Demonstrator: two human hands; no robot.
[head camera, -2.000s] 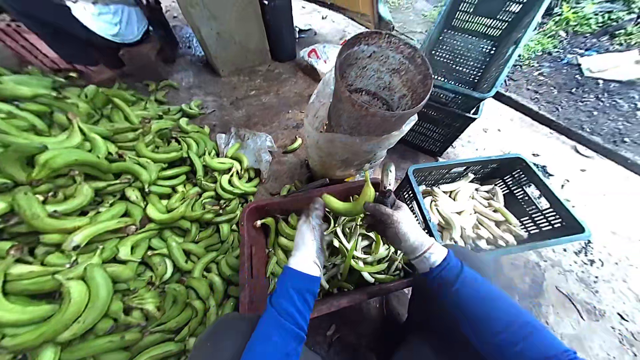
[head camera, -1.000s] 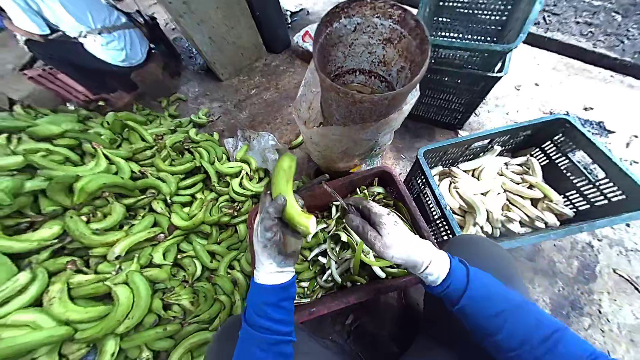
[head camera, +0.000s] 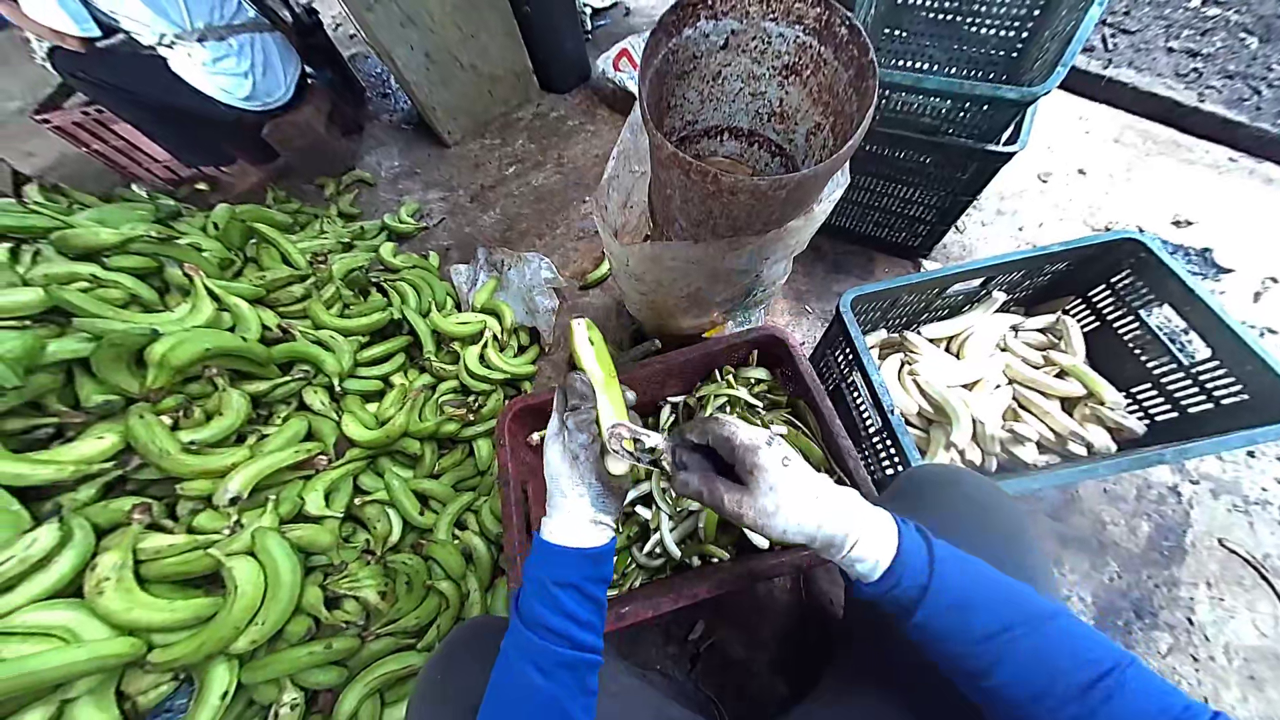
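Note:
My left hand (head camera: 580, 455), in a soiled white glove, holds a partly peeled green plantain (head camera: 600, 375) upright, with pale flesh showing. My gloved right hand (head camera: 750, 475) is closed on a small metal peeling tool (head camera: 632, 443), whose end touches the plantain's lower part. Both hands are over a dark red plastic crate (head camera: 700, 590) that holds green peel strips (head camera: 665, 525). To the right, a black crate with a blue-green rim (head camera: 1120, 462) holds peeled plantains (head camera: 1000, 385). A large heap of unpeeled green plantains (head camera: 300, 400) lies on the left.
A rusty metal cylinder (head camera: 760, 90) stands in a plastic sack (head camera: 680, 280) behind the red crate. Stacked black crates (head camera: 910, 170) are behind it, at the right. A concrete post (head camera: 440, 60) stands farther back. At the upper left, a person (head camera: 215, 60) is near a reddish crate (head camera: 115, 140).
The plantain in my left hand now shows a long pale strip on its side. My right hand has brought the tool against it. Two seconds ago, my hands were closer together around a green plantain.

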